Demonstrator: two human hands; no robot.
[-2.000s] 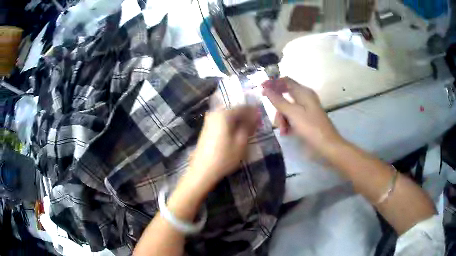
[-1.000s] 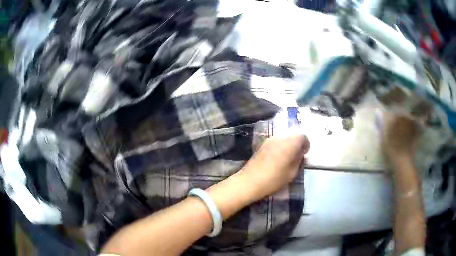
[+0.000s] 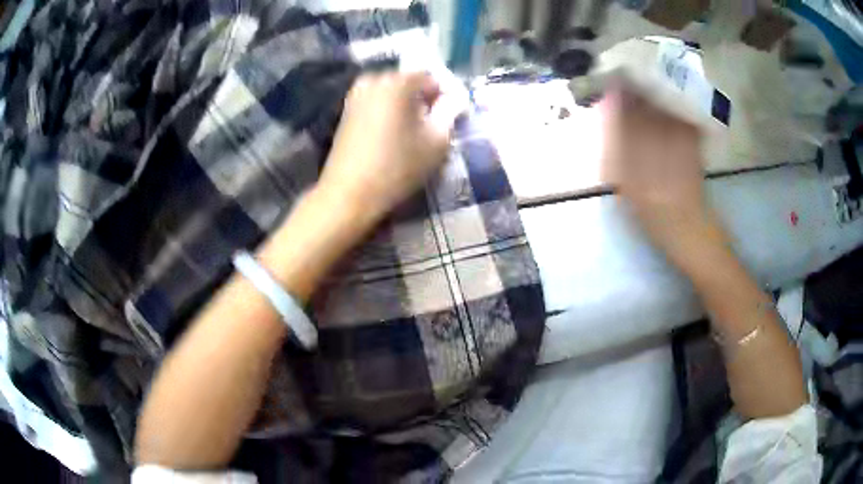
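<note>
The plaid garment point(image 3: 454, 284) in black, grey, cream and brown lies over the left of the machine table and hangs over its front edge. My left hand point(image 3: 393, 142) is closed on the garment's upper part, left of the brightly lit needle area point(image 3: 511, 104) of the sewing machine. My right hand point(image 3: 653, 142) is blurred over the machine bed, right of the needle area and apart from the garment. Its fingertips are too blurred to tell whether they hold anything.
A white card with a dark blue square point(image 3: 721, 106) lies on the machine bed behind my right hand. Brown pieces point(image 3: 766, 28) lie at the back right. The white table edge point(image 3: 606, 274) runs along the front. More bunched plaid cloth fills the left.
The view has shifted. My right hand has come back left from the far right of the bed, closer to the needle area. My left hand is still on the garment.
</note>
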